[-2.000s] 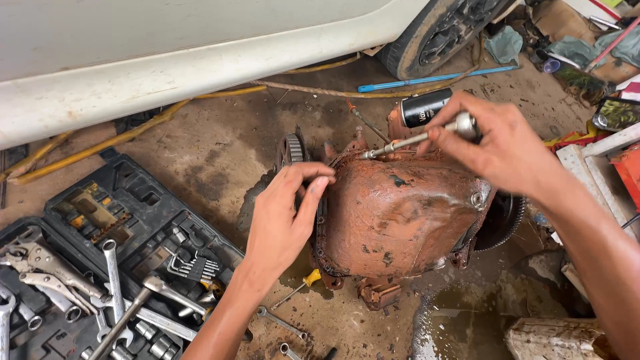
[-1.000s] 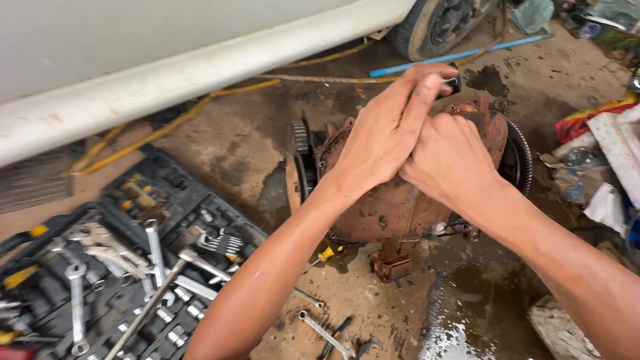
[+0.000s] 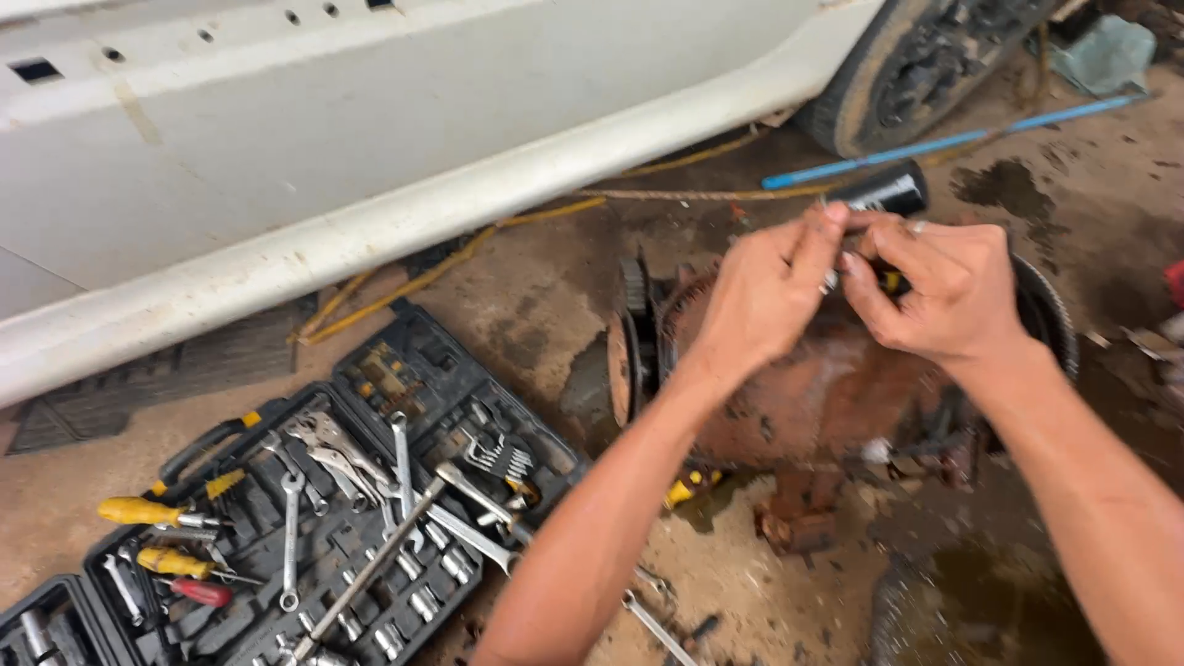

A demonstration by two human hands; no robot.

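Note:
A rusty brown engine block [image 3: 805, 407] with its oil pan uppermost lies on the ground, a toothed pulley [image 3: 635, 287] at its left end. Above its far edge my left hand [image 3: 772, 287] has its fingers closed around a small metal piece, of which only a shiny bit shows. Close beside it, almost touching, my right hand [image 3: 939, 287] has thumb and fingers bent together; whether something is between them is hidden. A black oil filter [image 3: 883, 190] shows just beyond both hands.
An open black tool case [image 3: 351, 379] with sockets, wrenches and pliers lies at lower left. Yellow-handled screwdrivers [image 3: 139, 511] rest on it. A white car body [image 3: 416, 213] and tyre [image 3: 860, 102] border the far side. A blue pipe [image 3: 953, 143] and loose wrench [image 3: 657, 629] lie on the ground.
Two seconds ago my right hand held a ratchet-like tool over the block; it no longer shows. My hands have come together above the far edge. The view has shifted left.

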